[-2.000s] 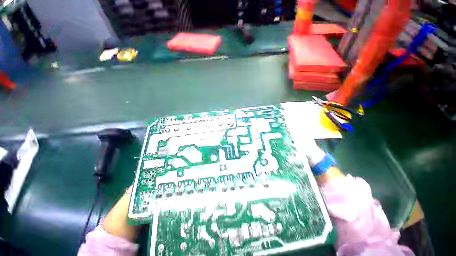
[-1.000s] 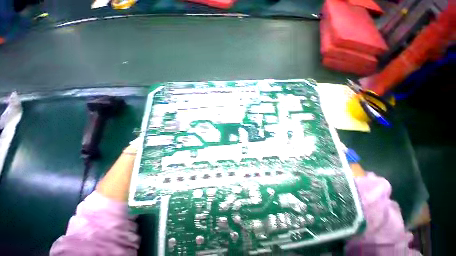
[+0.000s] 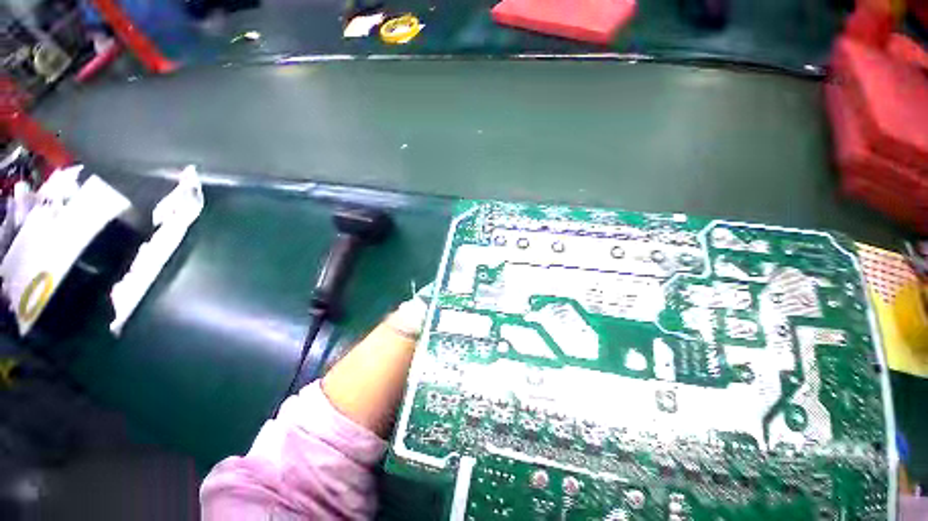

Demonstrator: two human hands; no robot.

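The large green power supply board (image 3: 611,351) faces me with its silvery solder side, tilted up in front of me. Its lower edge is cut off by the picture. My left hand (image 3: 411,313) grips the board's left edge, its fingers mostly hidden behind the board. My right hand is hidden behind the board's right side; only a bit of blue wrist band (image 3: 902,446) and pink sleeve show at the right rim.
A black barcode scanner (image 3: 341,259) with a cable lies left of the board. A crumpled white strip (image 3: 158,249) and white sheet (image 3: 63,249) lie far left. Red foam pads (image 3: 880,127) are stacked right, beside a label sheet (image 3: 887,285). Another red pad (image 3: 566,14) and yellow roll (image 3: 400,29) are across.
The view has swung left, so the board and scanner appear further right and the white sheet at left has come in. The board is still held solder side up.
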